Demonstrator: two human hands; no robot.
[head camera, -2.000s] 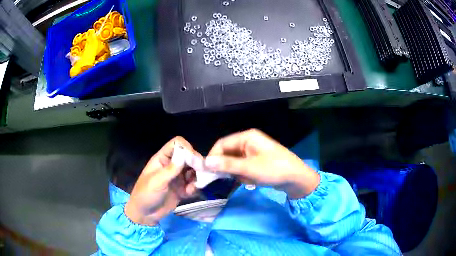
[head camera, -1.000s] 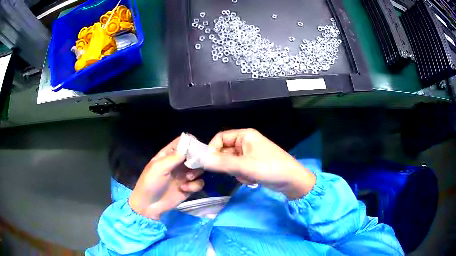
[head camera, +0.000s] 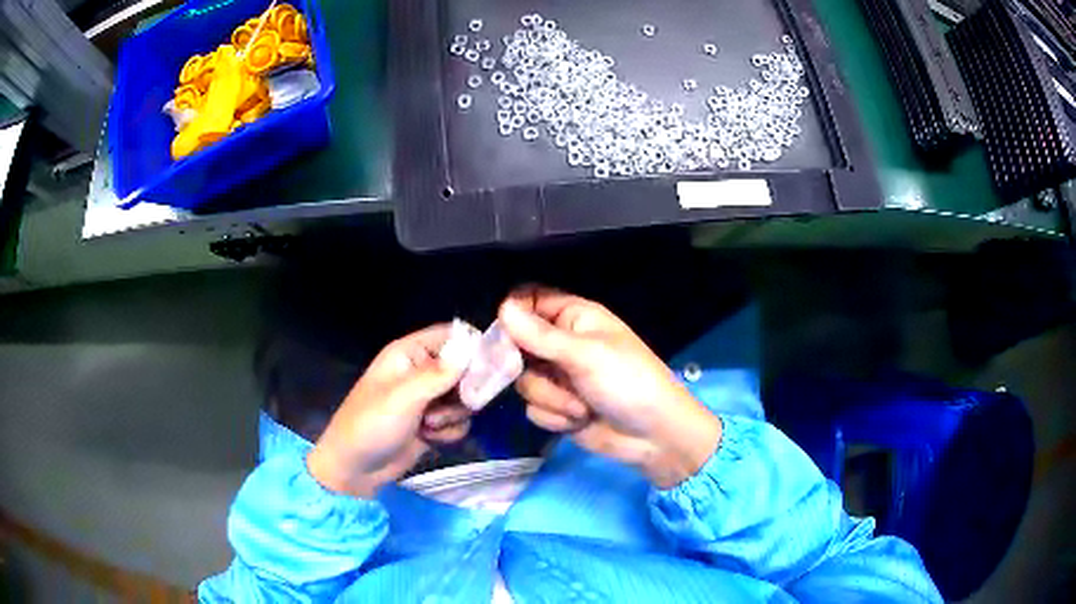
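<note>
My left hand (head camera: 395, 407) and my right hand (head camera: 602, 383) are close together over my lap, in front of the bench edge. Between them they hold a small whitish, thin, soft piece (head camera: 490, 366); I cannot tell for sure if it is a finger cot. The fingertips and thumb of each hand pinch it. The left fingertips look white, either covered or hidden by the piece. Both hands are in view, with the inner fingers curled.
A black parts tray (head camera: 472, 218) with many small clear-silver rings (head camera: 590, 106) lies on the green bench. Left of it is a blue bin (head camera: 224, 165) with yellow finger cots (head camera: 230, 94). Black slotted racks (head camera: 1015, 106) stand at the right. A blue stool (head camera: 968, 472) is on the floor at lower right.
My right hand has turned, its thumb and finger now at the upper side of the whitish piece. The piece now looks flatter and spread between both hands. My left hand has shifted slightly right.
</note>
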